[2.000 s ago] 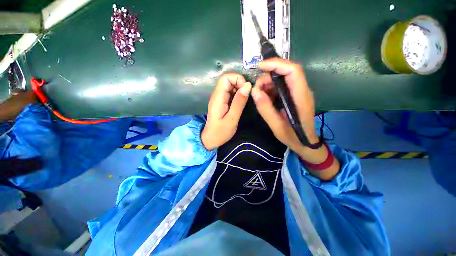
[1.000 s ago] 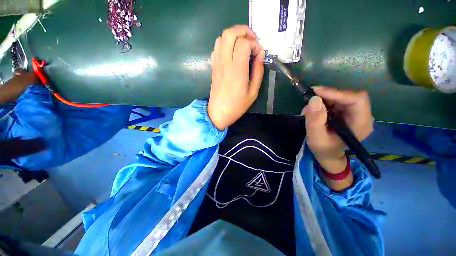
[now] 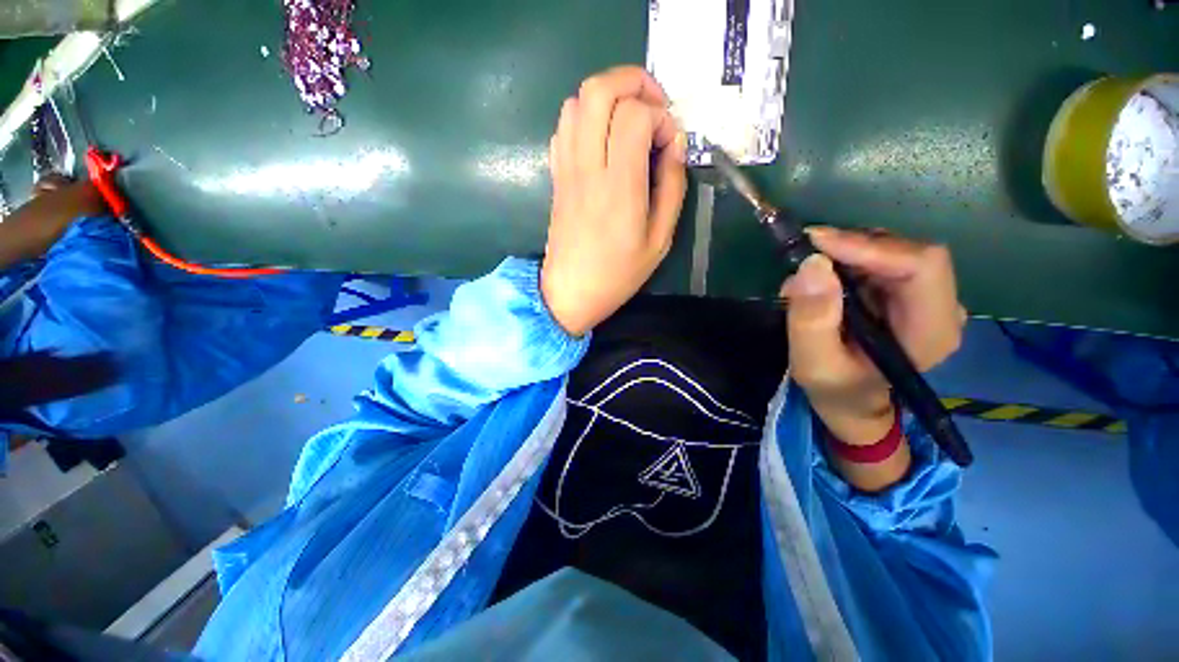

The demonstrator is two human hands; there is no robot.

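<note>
The phone assembly point(image 3: 705, 78), a flat silver-white rectangle, lies on the green bench mat, cut off by the top edge. My right hand point(image 3: 873, 317) is shut on the black pen-shaped soldering iron point(image 3: 892, 356). The iron's metal tip is at the near end of the phone assembly. My left hand point(image 3: 614, 194) is beside the assembly's near left corner, thumb and fingertips close together at its edge. Whether a small part is between those fingertips cannot be seen.
A heap of tiny pink-purple and white components point(image 3: 321, 58) lies at the upper left. A yellow-green tub with a white top point(image 3: 1080, 153) stands at the right. An orange-red air gun point(image 3: 106, 179) and a neighbour's hand and blue sleeve are at the left edge.
The iron has swung from pointing up over the assembly to its near end. My hands have moved apart, the left going up to the assembly's edge. Little differs from one second ago.
</note>
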